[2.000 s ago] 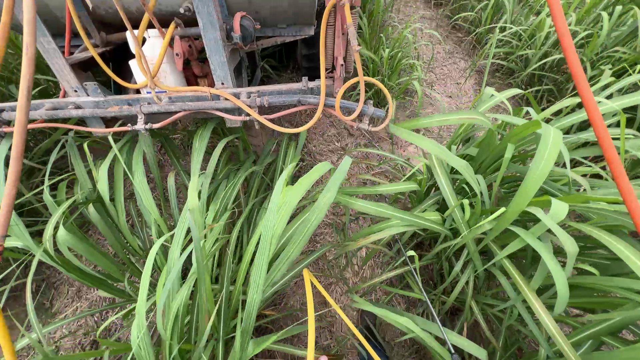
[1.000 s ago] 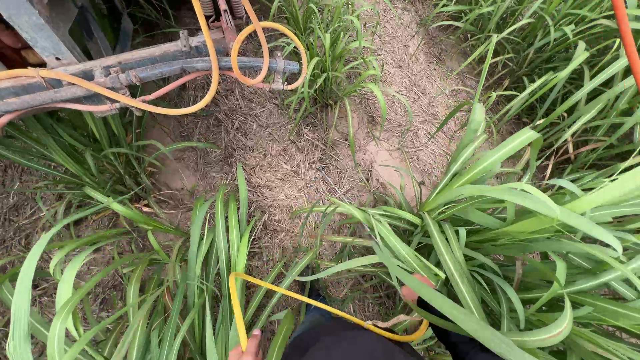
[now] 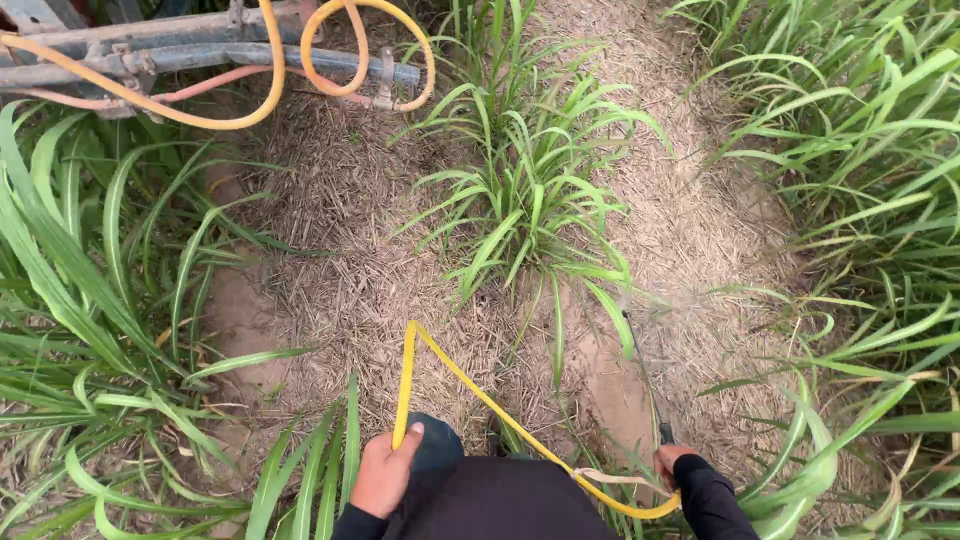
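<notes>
My left hand (image 3: 386, 469) grips a yellow hose (image 3: 480, 391) at the lower middle. From there the hose rises to a sharp bend, then runs down to the right below my right hand. My right hand (image 3: 670, 461) is closed around the dark handle of a thin spray wand (image 3: 642, 360), whose tip points up and forward. A faint mist shows by the tip, low over the straw-covered ground beside a clump of long-leaved grass (image 3: 525, 210). A pale strip of material is tied to the hose near my right hand.
At the upper left is a metal boom (image 3: 202, 58) of a machine, with an orange-yellow hose (image 3: 225, 124) looped around its end. Tall leafy plants (image 3: 67, 262) stand on the left, and more plants (image 3: 885, 187) on the right. Straw (image 3: 337, 247) covers the soil between them.
Both hands and the wand now show fully; one second ago they were partly hidden by leaves or the frame's edge. The view has shifted right, with the boom farther up and left than at first.
</notes>
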